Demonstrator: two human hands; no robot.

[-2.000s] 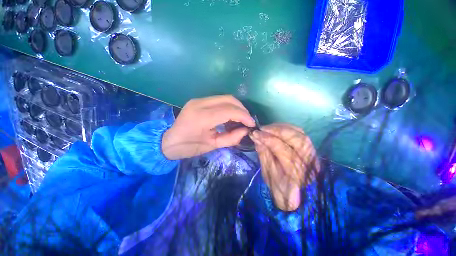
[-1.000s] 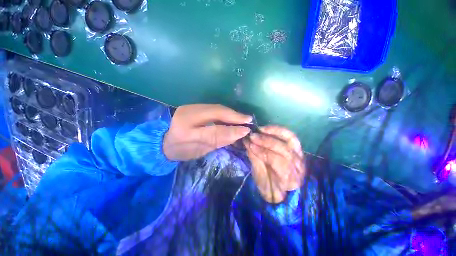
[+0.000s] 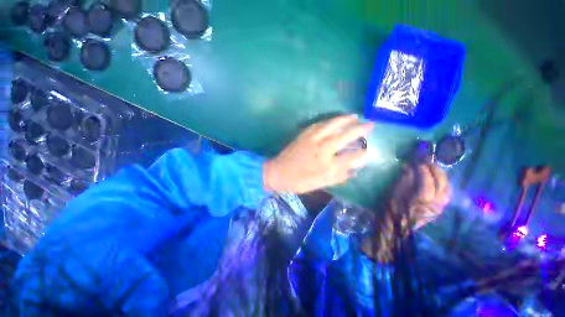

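Observation:
My left hand (image 3: 319, 155) reaches over the green table, fingers pointing toward the blue bin; a small dark thing shows between its fingertips, too blurred to identify. My right hand (image 3: 424, 195) is blurred and partly covered by dark strands, so its grip is unclear. The blue parts bin (image 3: 447, 83) holds a heap of thin silver pins (image 3: 401, 83). A black round housing (image 3: 451, 148) lies just above my right hand; another dark round shape beside it is partly hidden. A faint round shape (image 3: 352, 218) shows between my hands near the table edge.
Several dark discs, some on clear film, lie at upper left, including one round disc (image 3: 171, 74). A clear blister tray (image 3: 93, 148) with dark discs is at left. An orange fork-shaped fixture (image 3: 529, 192) stands at right near pink lights.
My hands have separated and moved right and away from my body; the left has moved up near the bin. The view has shifted, showing the bin whole and the orange fixture.

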